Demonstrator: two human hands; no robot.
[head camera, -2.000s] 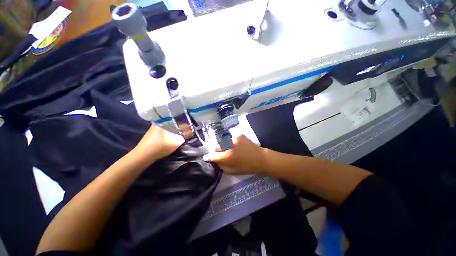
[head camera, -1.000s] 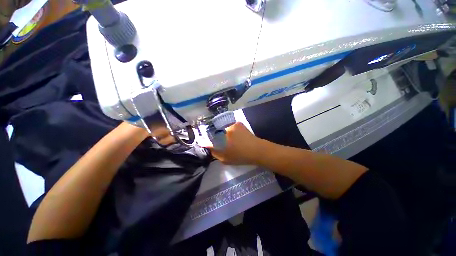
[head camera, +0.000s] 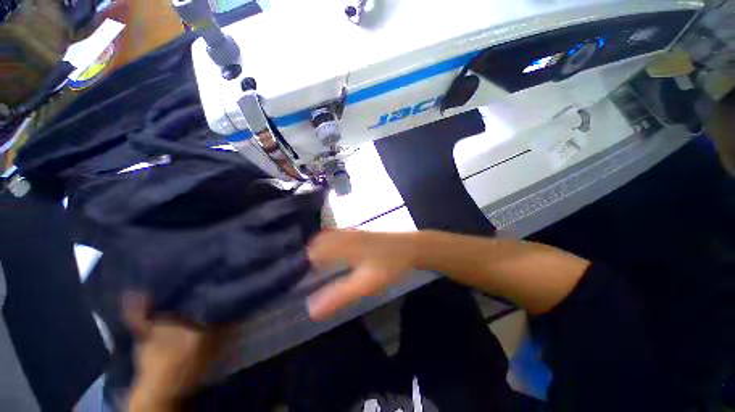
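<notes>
A bunched dark part-sewn garment (head camera: 218, 249) lies left of the needle, its right end by the presser foot area. My left hand (head camera: 169, 346) is blurred at the garment's lower left edge; its grip cannot be made out. My right hand (head camera: 363, 265) is over the table's front, right of the garment, fingers apart, with nothing seen in it. The white lockstitch sewing machine (head camera: 387, 80) stands behind. A small shaped black piece (head camera: 431, 173) lies on the bed right of the needle. The needle tip is hidden.
A grey table-edge ruler (head camera: 556, 189) runs along the front edge. The control panel (head camera: 580, 56) is lit on the machine arm. More dark cloth (head camera: 48, 298) lies at the far left. A white paper (head camera: 97, 44) is at the upper left.
Both hands have left the presser foot area; my left moved down and left, my right moved down and opened. The garment is now bunched toward the front. The view has shifted.
</notes>
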